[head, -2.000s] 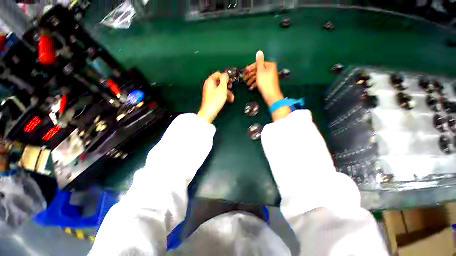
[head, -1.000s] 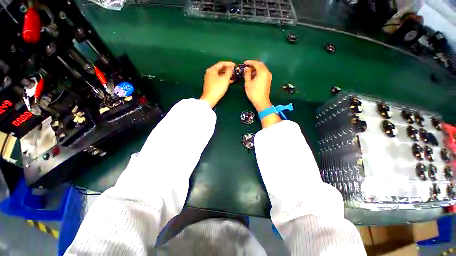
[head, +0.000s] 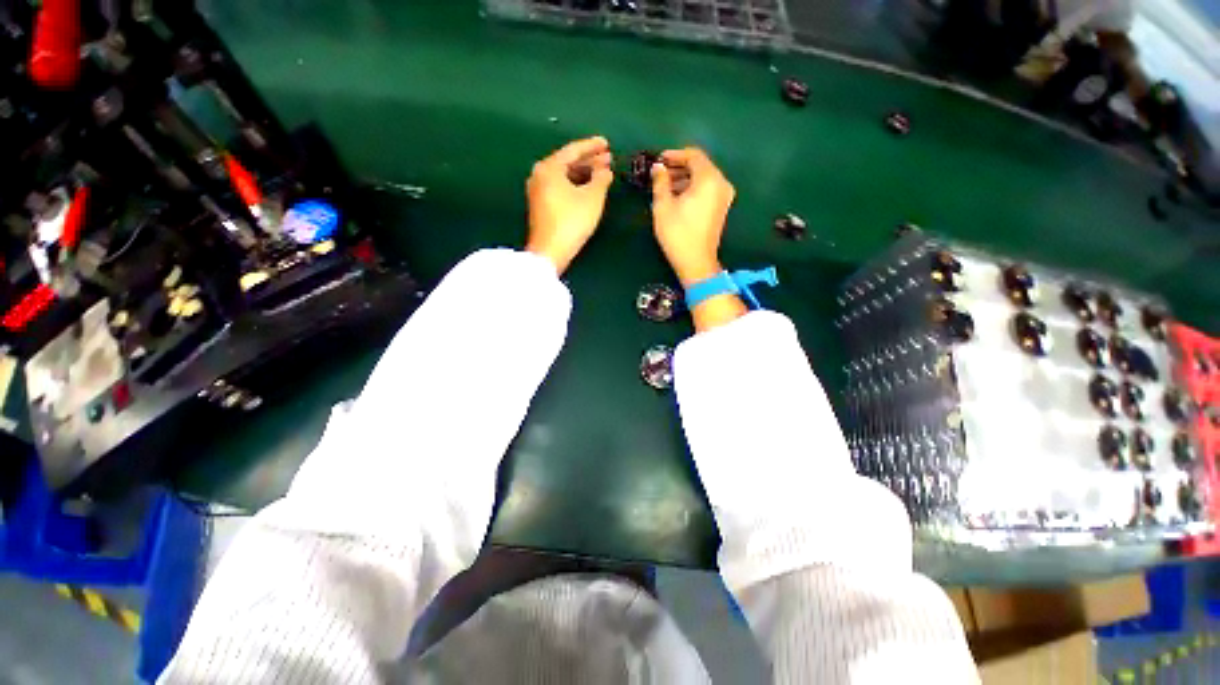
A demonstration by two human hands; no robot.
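Note:
A small round electronic unit is held above the green bench mat. My right hand, with a blue wrist strap, grips its right side between thumb and fingers. My left hand is just to the left of the unit, fingers curled and thumb and fingertips apart, with a small gap to the unit; nothing shows in it. One round unit lies on the mat below my hands, and another round unit lies nearer me, beside my right sleeve.
The black test fixture with red-gripped clamps stands at left. A stack of clear plastic trays with dark units is at right, a red tray beyond it. Several loose units lie across the mat, including one. A compartment tray is at the far edge.
My left hand has come off the unit and moved slightly left; a second ago both hands held it. My right hand still holds it. The view has shifted slightly.

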